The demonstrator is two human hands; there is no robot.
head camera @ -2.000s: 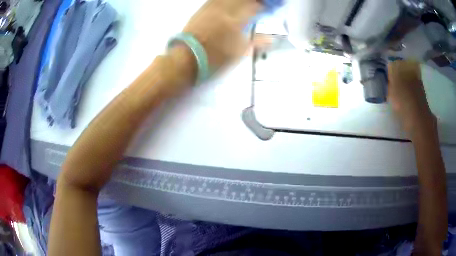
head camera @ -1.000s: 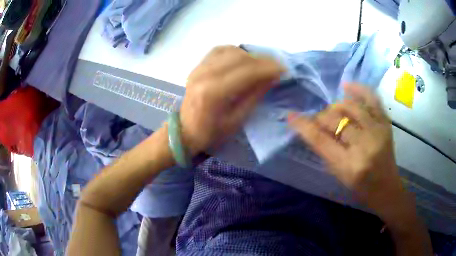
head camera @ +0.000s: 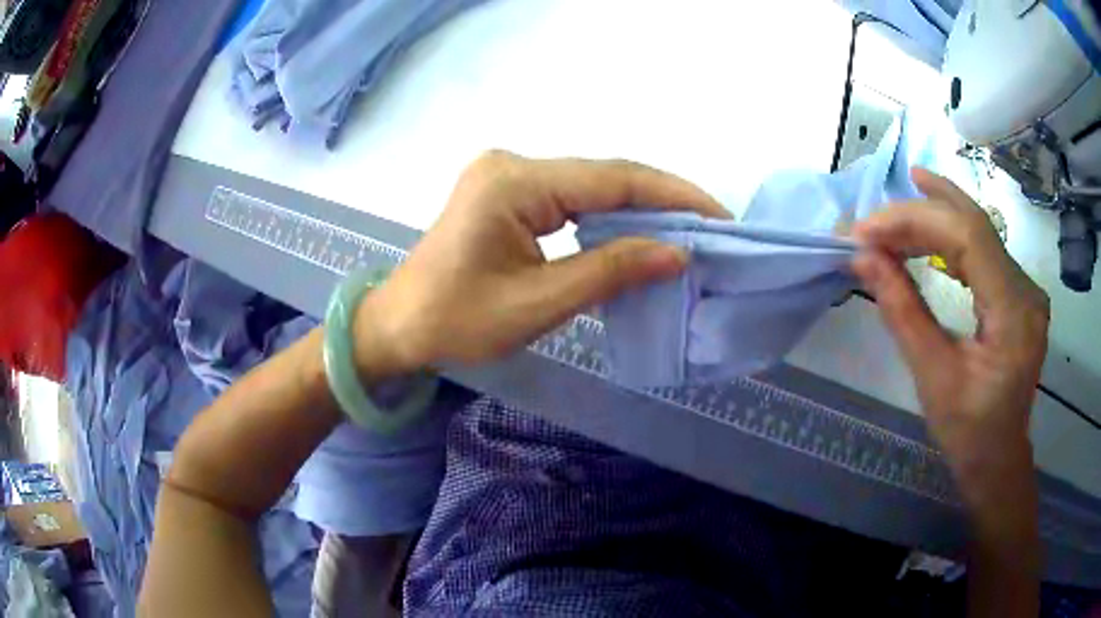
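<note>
A light blue cloth piece (head camera: 755,308) is stretched between my hands above the table's front edge. Its upper edge is folded in layers, and a seam runs down near its left end. More of it trails back toward the machine. My left hand (head camera: 531,260) pinches the left end between thumb and fingers; a pale green bangle is on the wrist. My right hand (head camera: 954,302) pinches the right end of the folded edge with its fingertips.
The white sewing machine head (head camera: 1026,73) is at the top right. Blue strips (head camera: 320,60) lie at the table's back left. The grey table edge (head camera: 302,235) carries a printed ruler. Blue fabric (head camera: 133,398) is heaped left of the lap, near a red item (head camera: 48,290).
Two seconds ago my hands were apart near the machine. One second ago they were blurred over the cloth. Now they hold its folded edge taut, and my right hand has moved a little rightward.
</note>
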